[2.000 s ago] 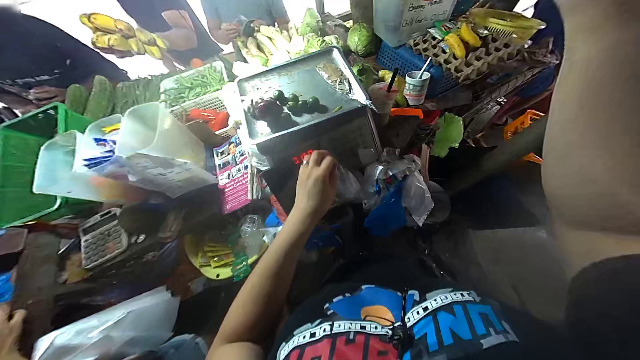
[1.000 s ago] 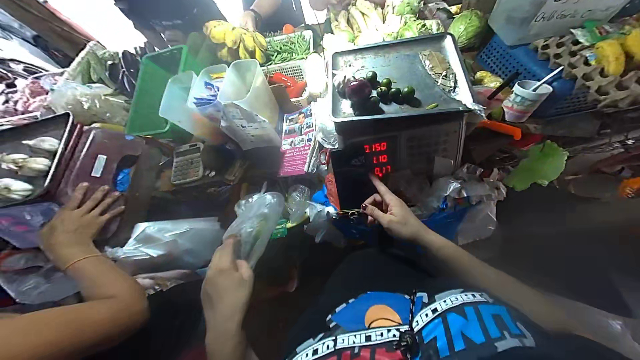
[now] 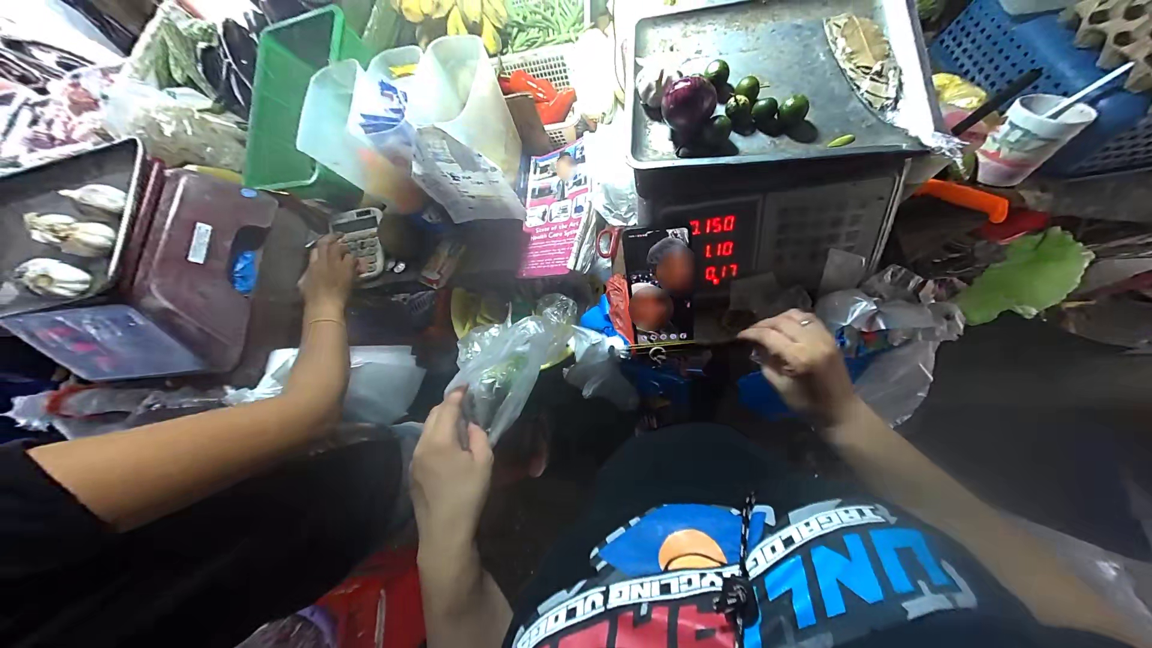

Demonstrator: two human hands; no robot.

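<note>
My left hand grips a clear plastic bag with something green in it. My right hand, with a ring on it, is held in front of the scale, fingertips pinched together; whether they hold anything cannot be told. The digital scale has red lit digits. Its metal tray carries a red onion, what looks like garlic, several small green citrus fruits and a small green chili. A smartphone stands against the scale's front, left of my right hand.
A co-worker's hand touches a calculator at the left. Behind are clear plastic containers and a green crate. A tray of garlic lies far left. A cup with a straw stands right of the scale, near a green leaf.
My right hand has drawn back to the right from the scale's display, where it was one second ago. The co-worker's hand has moved onto the calculator. A phone now shows before the scale.
</note>
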